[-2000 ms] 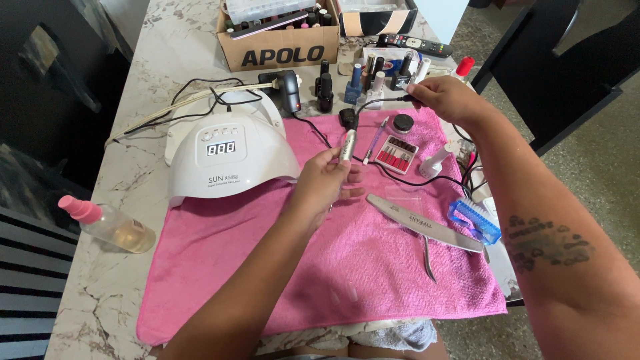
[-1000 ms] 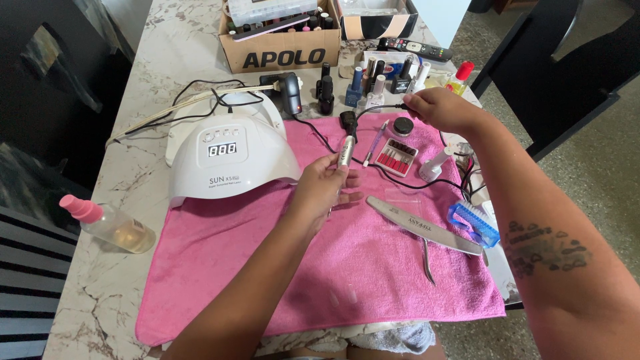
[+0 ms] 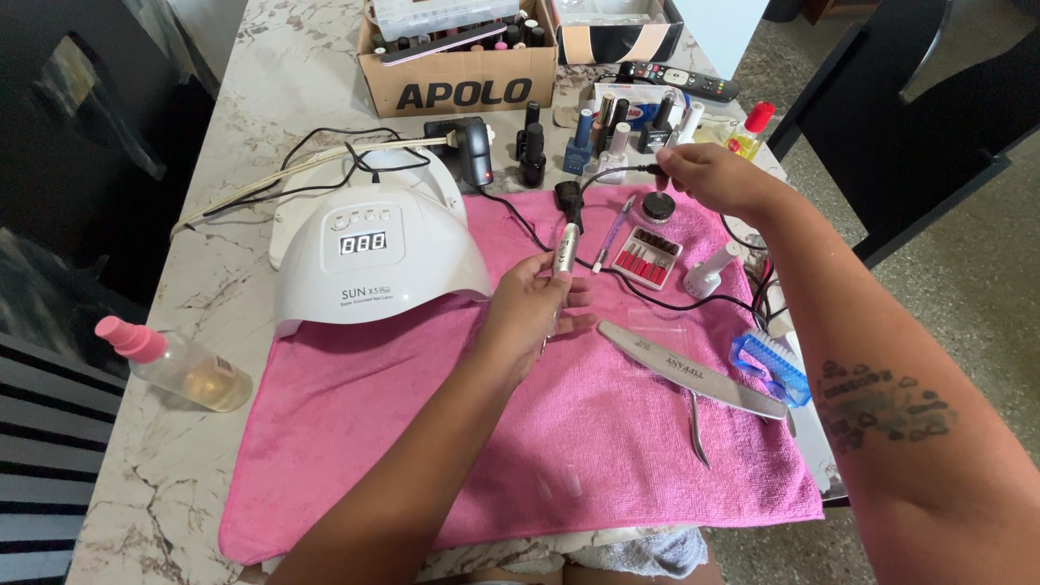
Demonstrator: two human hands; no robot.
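My left hand [image 3: 532,313] holds a silver electric nail drill handpiece [image 3: 566,248] above the pink towel [image 3: 390,455]. A black cable plug sits at the handpiece's far end. The thin black cord [image 3: 617,171] runs from there to my right hand [image 3: 707,175], whose thumb and fingertips pinch a small black connector. Near my hands lie a purple-handled nail tool [image 3: 615,234], a small black-lidded jar [image 3: 657,206] and a case of drill bits [image 3: 647,257]. A grey nail file [image 3: 691,370] rests partly over a metal cuticle nipper [image 3: 697,431].
A white nail lamp [image 3: 382,268] stands left, a pink-topped spray bottle [image 3: 175,366] beyond it. Nail polish bottles [image 3: 578,146], a cardboard box [image 3: 463,81] and a remote control [image 3: 678,81] are at the back. A white polish bottle [image 3: 711,270] and blue nail brush [image 3: 772,370] stand right.
My right hand has moved slightly left and down with the cord's connector between its fingers. My left hand keeps its hold on the drill handpiece in nearly the same spot.
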